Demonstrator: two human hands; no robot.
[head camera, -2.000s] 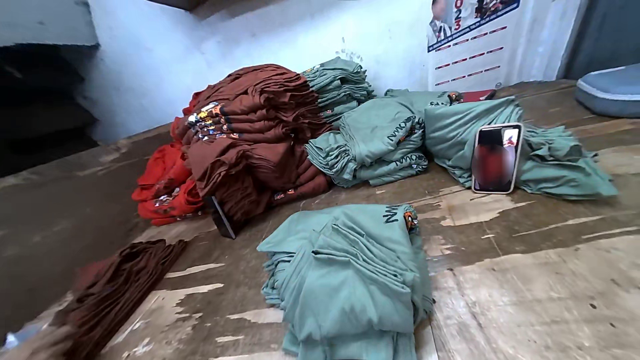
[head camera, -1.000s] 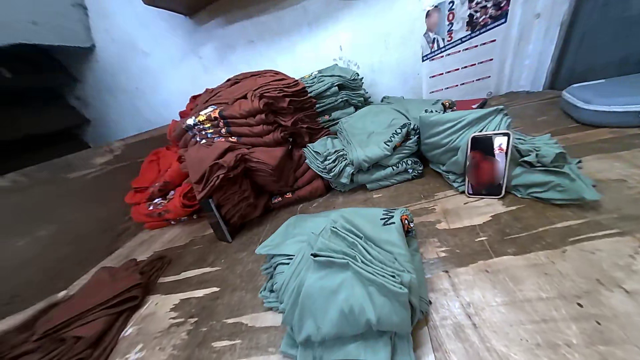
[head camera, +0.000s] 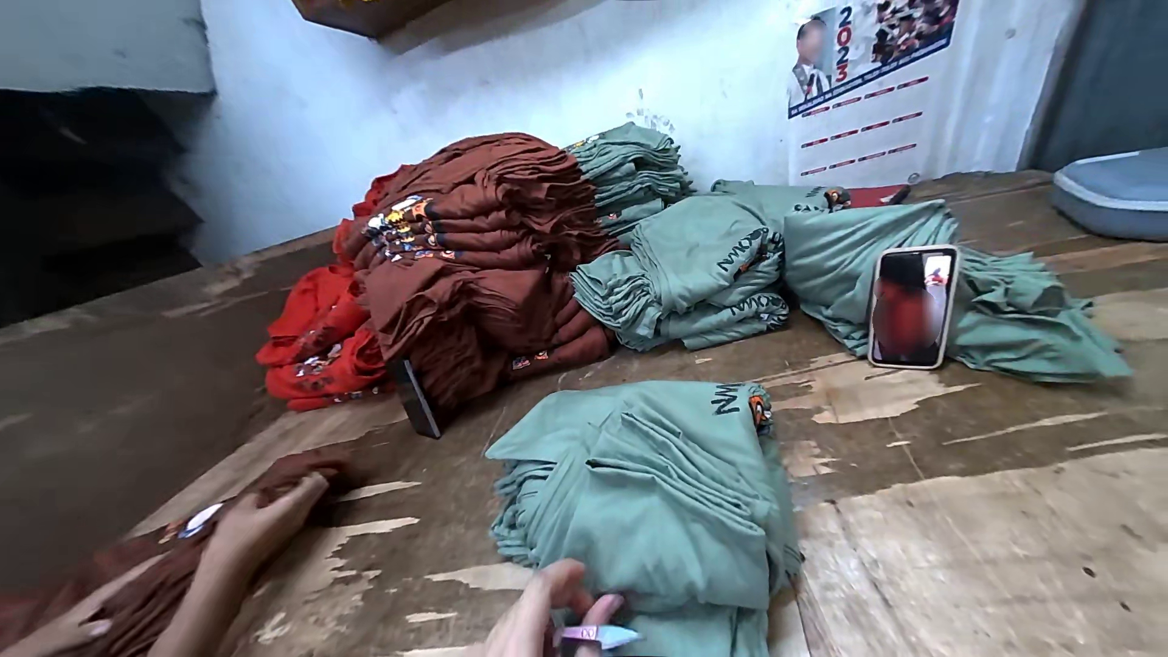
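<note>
At the bottom centre, my left hand (head camera: 547, 607) holds a small pointed purple and blue tool (head camera: 602, 634), seemingly thread snips, with its fingers curled. It comes in from the lower left and lies against the near left side of a stack of folded green printed shirts (head camera: 657, 511). My right hand is out of view. Brown cloth (head camera: 301, 470) with a printed patch lies at the lower left. Two other hands are on it, one gripping near its far end (head camera: 274, 516) and one at the bottom left (head camera: 78, 630); they appear to be a co-worker's.
Behind are piles of brown shirts (head camera: 493, 219), red shirts (head camera: 319, 338) and green shirts (head camera: 703, 265). A phone (head camera: 912, 306) leans on green cloth; a dark slab (head camera: 418, 401) leans on the brown pile. A grey case (head camera: 1113, 193) sits far right, beyond a wall calendar (head camera: 858, 137).
My left hand has entered at the bottom centre with the tool. The co-worker's hands have reached farther over the brown cloth at the left, which has shifted. The green stack looks unchanged.
</note>
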